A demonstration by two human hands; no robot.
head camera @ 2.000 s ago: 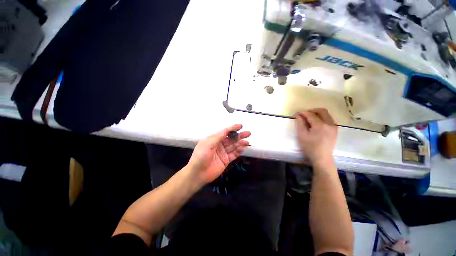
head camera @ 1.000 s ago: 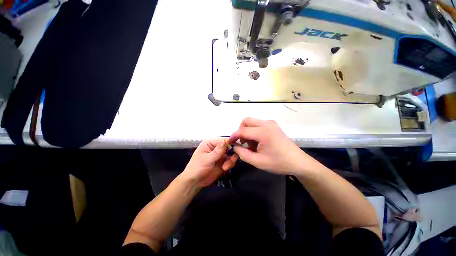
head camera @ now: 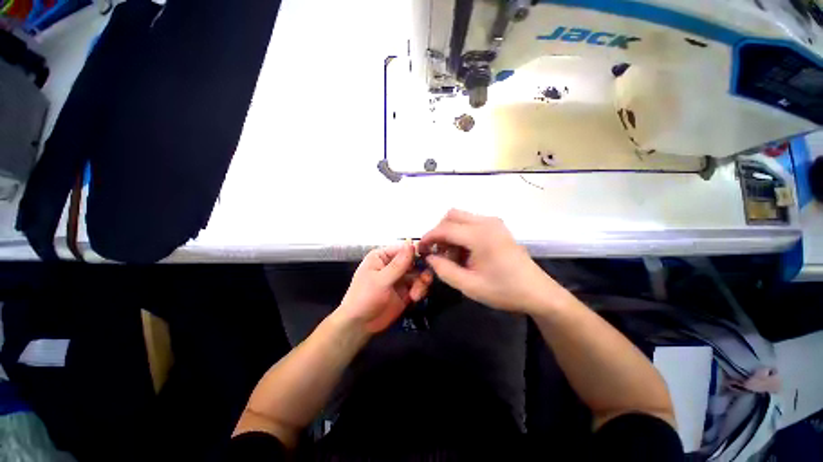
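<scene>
My left hand (head camera: 377, 291) and my right hand (head camera: 481, 262) meet at the table's front edge, above my lap. Both are bare. Their fingertips pinch a small dark item (head camera: 420, 262) between them, mostly hidden by the fingers; I cannot tell what it is. The white sewing machine (head camera: 577, 54) with "JACK" lettering stands beyond my hands, its needle area (head camera: 476, 86) above the oil-stained bed (head camera: 532, 135). No fabric lies under the needle.
Long black cut fabric pieces (head camera: 167, 135) lie on the table (head camera: 307, 162) at the left, ends near the front edge. A dark control panel (head camera: 781, 77) is at the right. A small parts recess (head camera: 762, 191) is in the table's right end. Grey strips (head camera: 735, 361) hang below right.
Two seconds ago my right hand was on the machine bed and my left held the small dark item alone. My right hand has come to the left hand, and both now hold it.
</scene>
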